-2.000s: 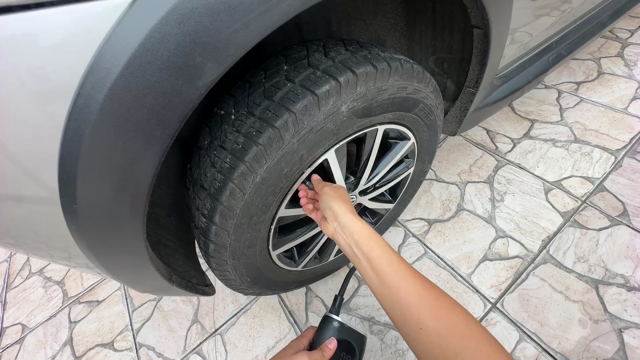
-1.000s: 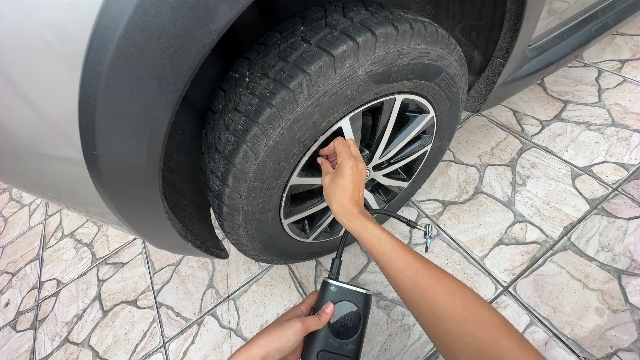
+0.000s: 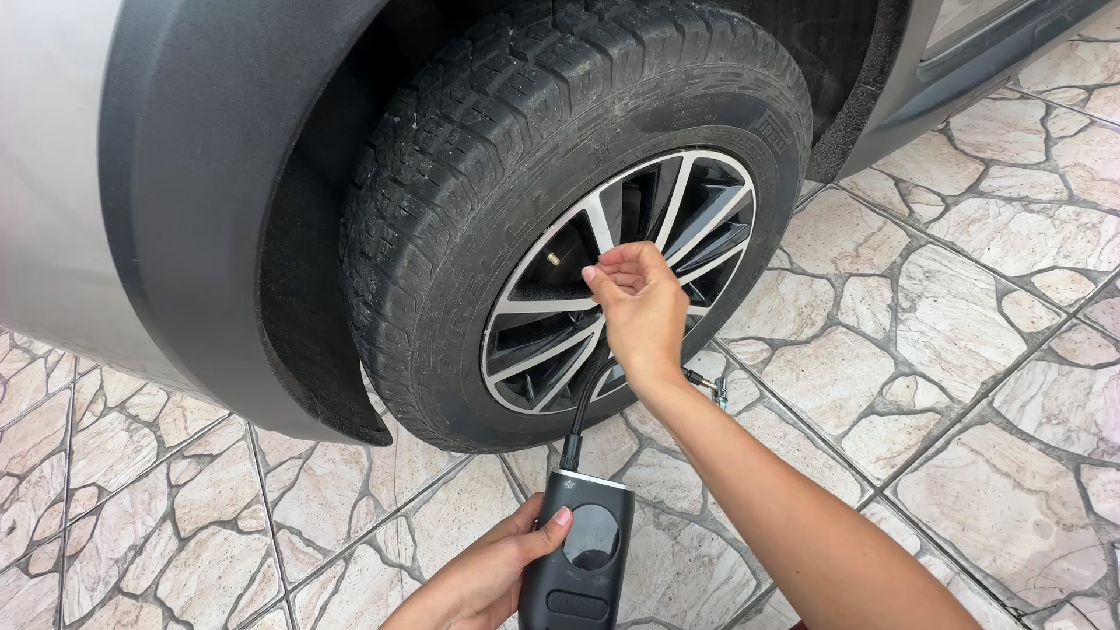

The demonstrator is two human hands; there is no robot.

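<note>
My left hand (image 3: 516, 556) grips a black portable tyre inflator (image 3: 577, 560) upright at the bottom centre. From its top a black air hose (image 3: 581, 407) curves up behind my right forearm, ending in a metal valve connector (image 3: 719, 392) that hangs to the right of that arm. My right hand (image 3: 643, 302) is in front of the alloy wheel (image 3: 538, 306), thumb and fingertips pinched together; whether something small is between them cannot be seen. Just left of those fingertips, the brass-coloured valve stem tip (image 3: 553, 259) shows between the spokes, with no cap on it.
The black tyre (image 3: 437, 236) stands on a stone-patterned tile floor (image 3: 962, 350). Around it curve the dark wheel-arch trim (image 3: 192, 175) and the silver car body (image 3: 52, 175). A sill (image 3: 945, 96) runs off to the upper right.
My right hand has drawn away from the valve area toward the wheel's middle, and the valve tip now shows. My left hand and the inflator have come further into view.
</note>
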